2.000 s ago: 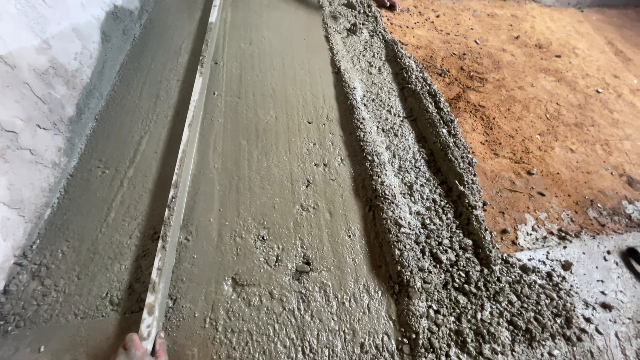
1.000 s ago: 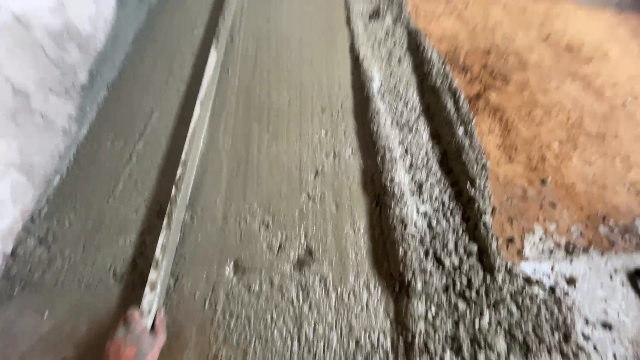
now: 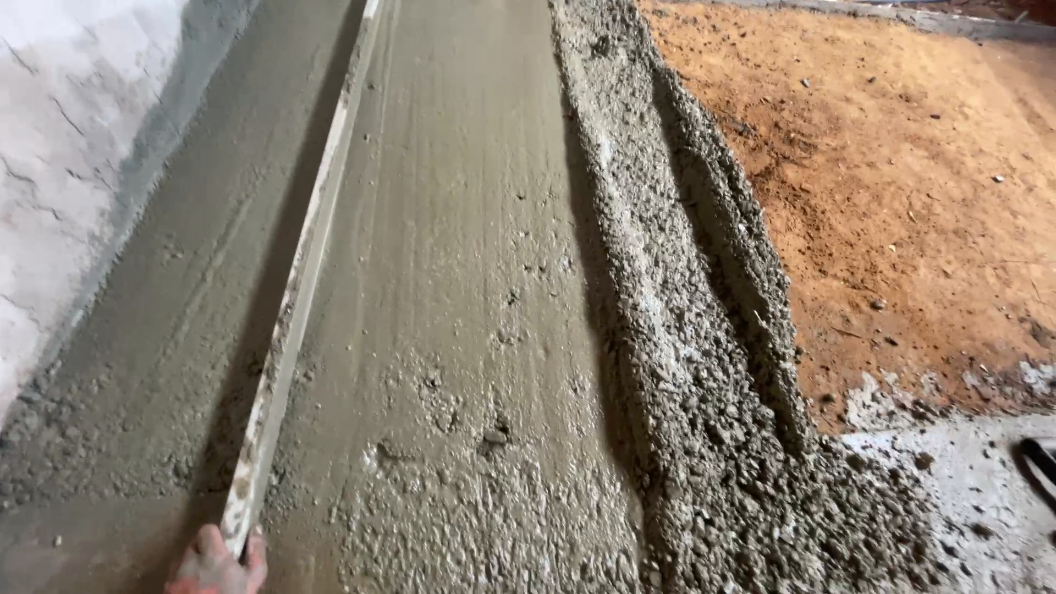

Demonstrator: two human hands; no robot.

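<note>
At the lower left, my left hand grips the near end of a long, straight screed bar, its fingers on both sides of it. The bar is smeared with mortar and runs away from me to the top edge, lying over wet concrete. To its right, the wet concrete is smooth farther off, with fine lines along it, and rough with small pits nearby. More grey concrete lies left of the bar, up to the wall. My right hand is out of view.
A rough white wall with a grey lower band borders the left. On the right runs a raised strip of coarse, loose concrete, with orange-brown soil beyond. A pale slab bears crumbs and part of a black object.
More of my left hand shows, still gripping the bar. Small bits of skin at the top edge two seconds ago are out of view now.
</note>
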